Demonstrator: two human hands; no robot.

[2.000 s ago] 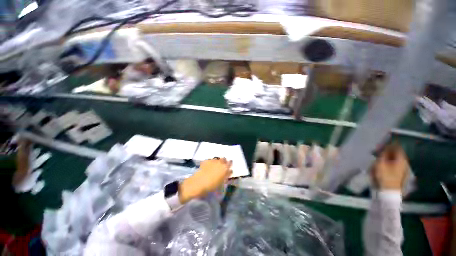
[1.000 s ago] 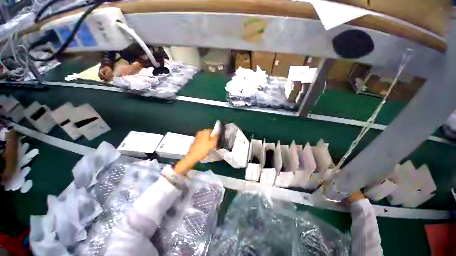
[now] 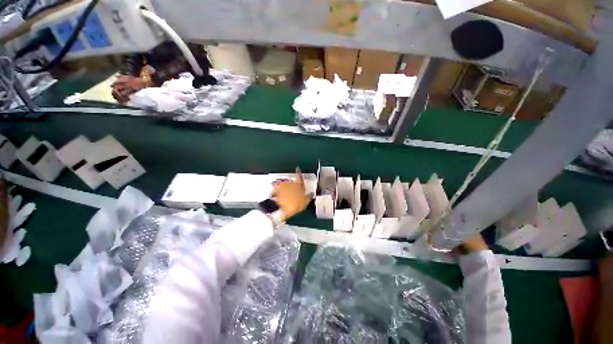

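Observation:
A row of open white cartons [image 3: 383, 208] with raised flaps stands on the green belt [image 3: 222, 151]; some show dark contents. Flat-lying white cartons [image 3: 247, 189] are left of them. My left hand [image 3: 292, 195], with a dark band at its wrist, is at the left end of the open row, against a carton; its exact grip is unclear. My right hand [image 3: 472, 244] is mostly hidden behind the grey post, right of the row. Clear trays [image 3: 265, 282] and a clear poly bag [image 3: 376, 295] lie in front of me.
White wrapped pieces [image 3: 84, 289] are piled at left. A slanted grey post [image 3: 531, 141] with a cord crosses the right side. More open cartons stand at far left [image 3: 101, 160] and right [image 3: 548, 227]. A person's hands [image 3: 131, 84] show across the line. A red sheet [image 3: 579, 302] is at right.
The carton my left hand was tilting now stands upright at the left end of the open row. My left hand has moved slightly right. My right hand stays behind the post.

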